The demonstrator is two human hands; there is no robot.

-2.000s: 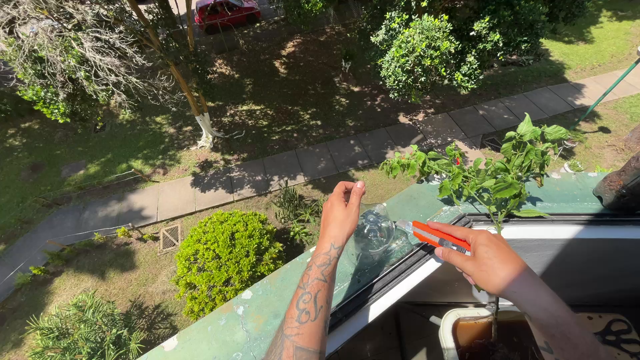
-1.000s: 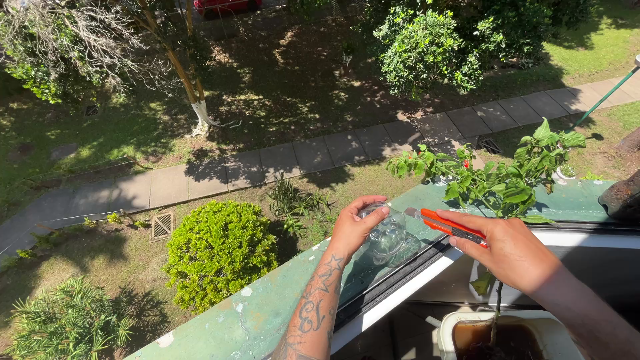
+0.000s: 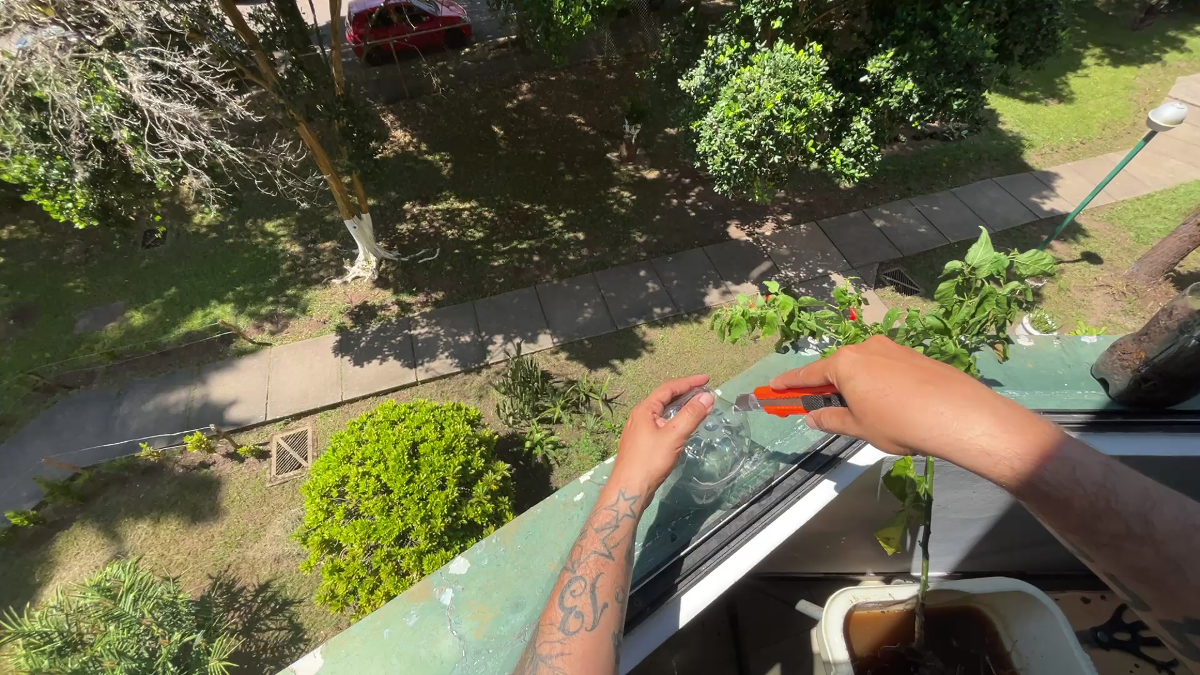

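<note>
My left hand (image 3: 661,431) grips the upper end of a clear plastic bottle (image 3: 714,457), which lies over the green painted ledge (image 3: 441,600). An orange utility knife (image 3: 790,400) is held in my right hand (image 3: 877,389), its blade end pointing left at the bottle's upper end. Whether the blade touches the plastic cannot be told. Just beyond my right hand spreads a leafy plant (image 3: 975,291) with small red blooms. Its stem rises from a white plastic container (image 3: 1041,614) of brown soil or water below.
A black and white window frame (image 3: 750,525) runs along the ledge. At the right end of the ledge lies a dark, rough cylindrical object (image 3: 1151,361). Far below are a paved path (image 3: 600,305), a round bush (image 3: 408,502), a lamp post (image 3: 1106,183) and a red car (image 3: 405,28).
Two seconds ago my left hand was raised with its fingertips pinched; it has come down onto the bottle's upper end. My right hand has turned further over the knife.
</note>
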